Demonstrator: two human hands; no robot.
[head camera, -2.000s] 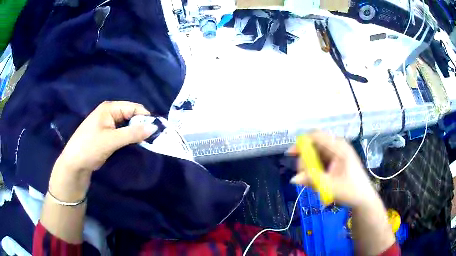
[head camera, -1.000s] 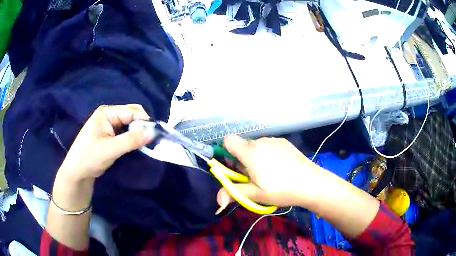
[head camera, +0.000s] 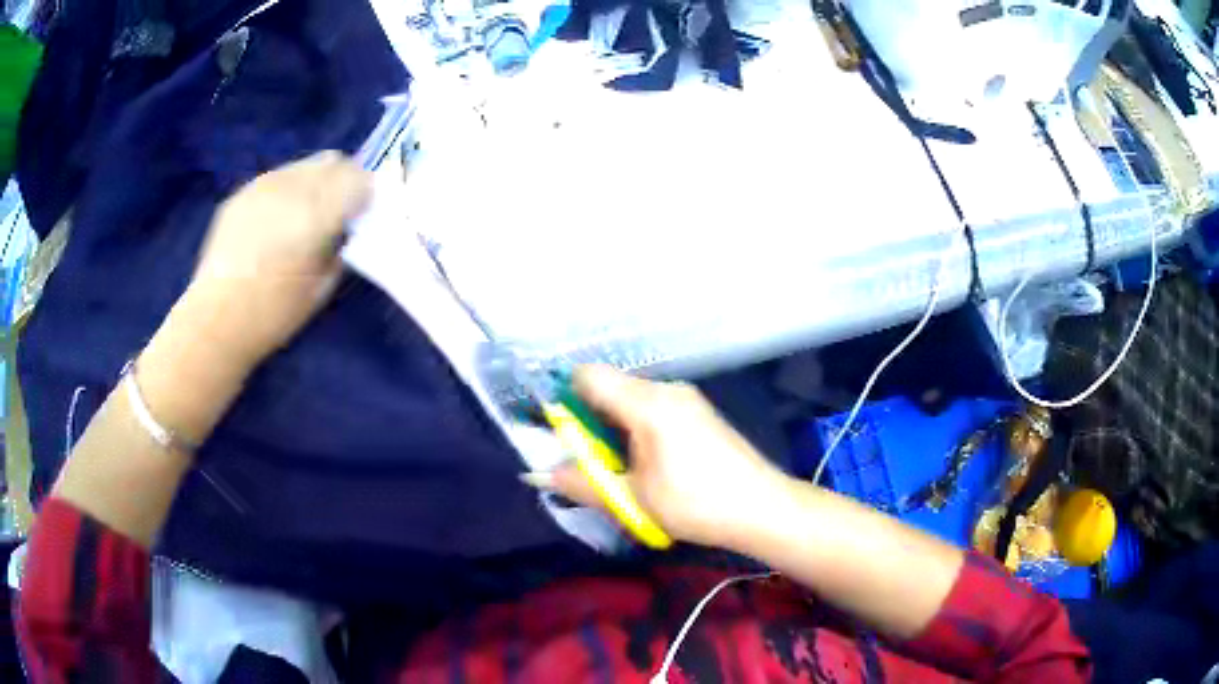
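Observation:
A large navy garment piece (head camera: 361, 441) lies over my lap and the left of the table. A white cloth strip (head camera: 425, 287) runs along its edge. My left hand (head camera: 288, 234), blurred, pinches the upper end of the white strip. My right hand (head camera: 668, 448) holds the scissors (head camera: 608, 481) by their yellow and green handles. The blades are blurred at the lower part of the white strip; whether they are open cannot be told.
The white machine table (head camera: 695, 214) has a ruler band along its front edge. Navy and white scraps (head camera: 682, 47) lie at the back near a blue-grey cylinder (head camera: 508, 44). A blue bin (head camera: 876, 461) stands below right. A white cable (head camera: 869, 388) hangs over the lap.
My left hand has moved up and away, drawing the white strip out longer. My right hand brought the scissors in from the right to the cloth and now holds them lower along the strip.

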